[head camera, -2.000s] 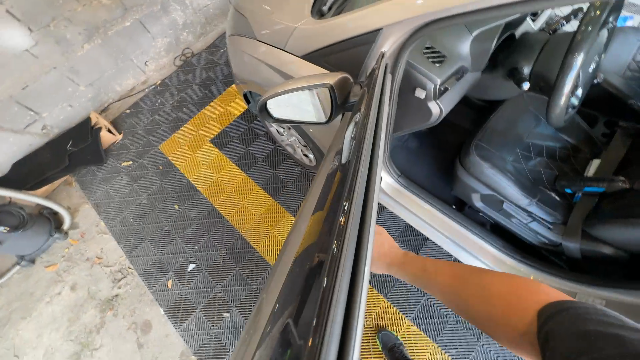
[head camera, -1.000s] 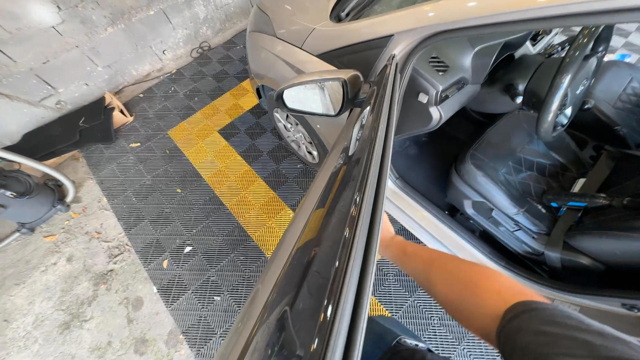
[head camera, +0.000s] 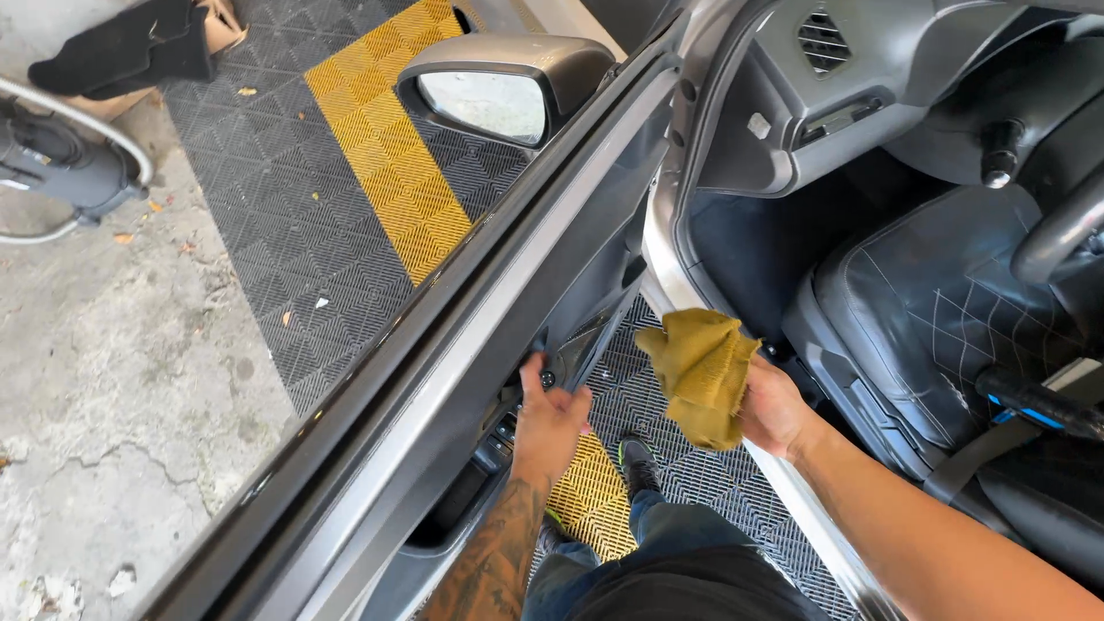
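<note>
My left hand (head camera: 552, 423) is at the inner panel of the opened car door (head camera: 483, 345), its index finger stretched toward the inside door handle, beside a round control knob (head camera: 548, 378) and above the window switches (head camera: 503, 435). It holds nothing that I can see. To its right, over the gap between door and sill, my right hand (head camera: 776, 410) grips a folded mustard-yellow cloth (head camera: 700, 379). The cloth hides part of the fingers. The side mirror (head camera: 509, 95) sticks out beyond the door.
A black quilted car seat (head camera: 966, 285) and a steering wheel (head camera: 1069, 224) are on the right. The silver door sill (head camera: 802, 509) runs beside my legs. On the left are a vacuum cleaner (head camera: 69, 164) with a hose and a black mat (head camera: 129, 52). Black and yellow grid tiles (head camera: 388, 147) cover the floor.
My left hand and the yellow cloth have come into view. My right hand, earlier at the door's edge, is now over the gap with the cloth. The view has moved closer to the door.
</note>
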